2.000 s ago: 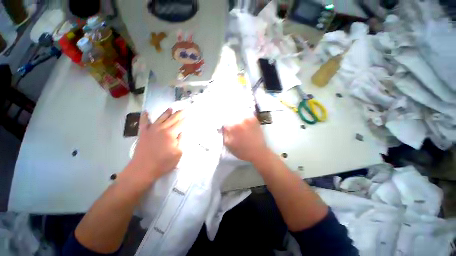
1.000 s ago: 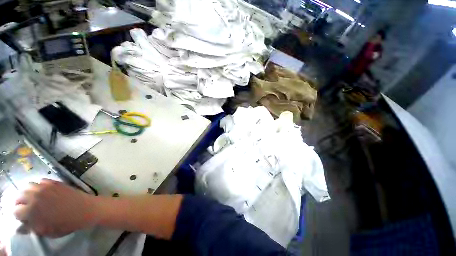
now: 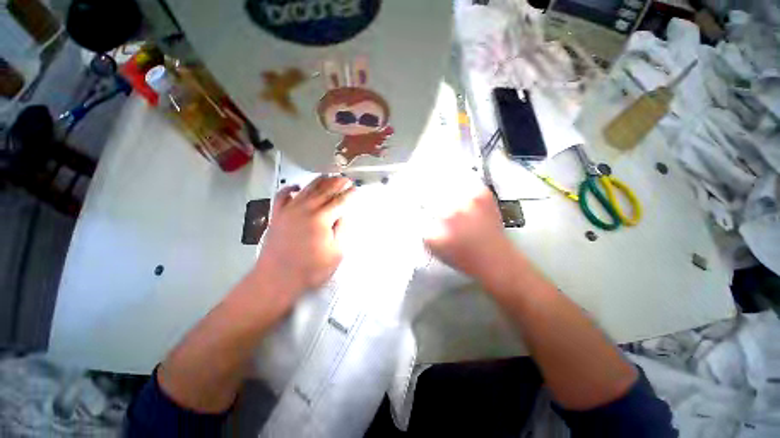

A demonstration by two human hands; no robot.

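Note:
White trousers [image 3: 329, 359] lie under the sewing machine head [image 3: 257, 94] and hang over the table's front edge. A long seam with short dark dashes shows near the front. My left hand [image 3: 304, 231] lies on the cloth at the left, fingers apart and pressing flat. My right hand [image 3: 470, 231] is on the cloth at the right, its fingers curled on it; lamp glare hides the fingertips and whether they grip. The glare also hides the presser foot and the stitching spot. The head carries a blue oval badge and a rabbit-eared sticker.
Right of the head are a black phone [image 3: 519, 124], green and yellow scissors [image 3: 609, 201] and a tan-handled tool [image 3: 637, 120]. Bottles [image 3: 205, 124] with amber-red contents lean at the left. White garments [image 3: 727, 128] are piled at the right. The control panel [image 3: 594, 21] is at the top right.
The view has swung back from the right side, with its garment bin and distant person, to the machine. Both hands are again in view on the cloth, much as two seconds ago.

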